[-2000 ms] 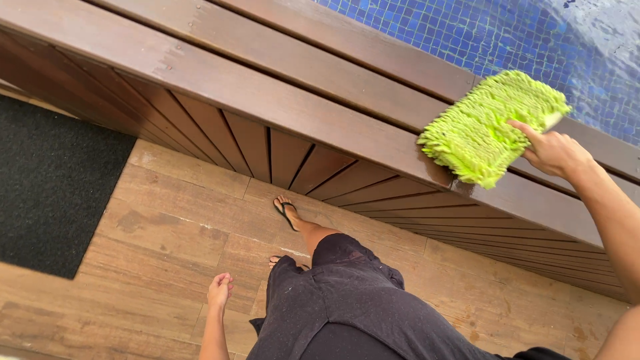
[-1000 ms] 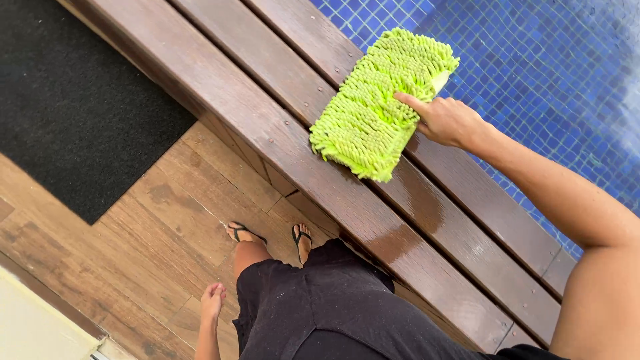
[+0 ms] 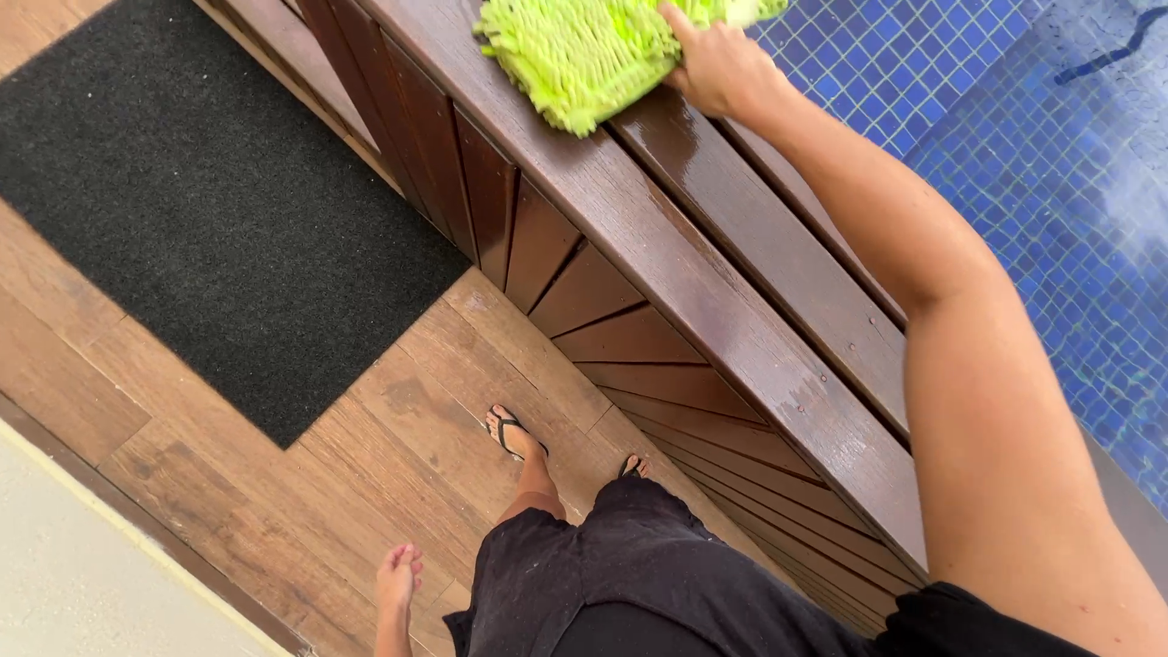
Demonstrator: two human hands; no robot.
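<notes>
A lime-green microfiber chenille cleaning mitt lies on the brown wooden deck boards at the top of the view, its upper part cut off by the frame edge. My right hand grips its right side, the index finger extended over the shaggy face. Wet patches shine on the boards beside the mitt. Low in the view, my left hand hangs over the floor with its fingers loosely curled and nothing visible in it.
Blue-tiled pool water borders the boards on the right. Slatted wooden panelling drops to the wood-look floor, where my feet stand in black flip-flops. A black mat lies at the left; a pale wall fills the lower left corner.
My right hand has moved the green mitt along the boards, toward the mat end. Wet patches show on the boards behind it. My left hand still hangs low, and my feet have stepped along.
</notes>
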